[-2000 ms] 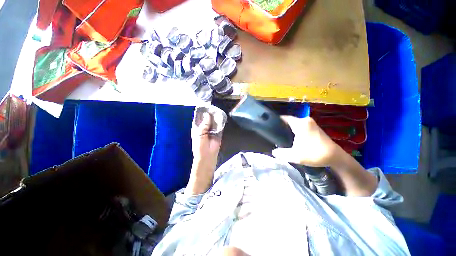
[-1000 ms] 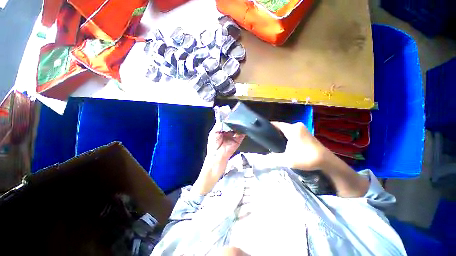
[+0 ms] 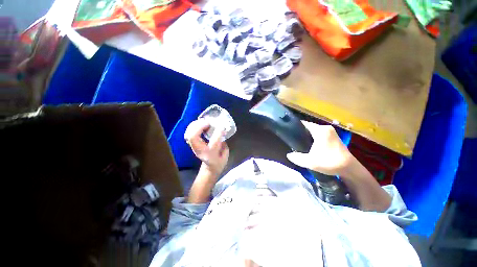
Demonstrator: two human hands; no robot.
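Observation:
My left hand (image 3: 207,146) holds a small grey sewn piece (image 3: 224,124) with a pale edge, between thumb and fingers, over the gap between my lap and the table. My right hand (image 3: 328,150) is closed around a dark grey handheld trimmer (image 3: 283,122). Its flat head points up and left, apart from the piece. A ribbed dark tube (image 3: 328,189) shows below my right wrist. A pile of grey sewn pieces (image 3: 256,47) lies on the white sheet at the table's near part.
An open cardboard carton (image 3: 157,143) at lower left holds more grey pieces (image 3: 138,211). Orange and green fabric pouches (image 3: 345,31) lie on the brown table (image 3: 387,73). Blue bins (image 3: 141,86) stand below the table, another (image 3: 444,156) at its right, with red-orange stacked pieces (image 3: 372,156) nearby.
The view has turned, so the table now slants down to the right. My left hand with the grey piece has moved left, away from the trimmer head. More of the carton's contents shows.

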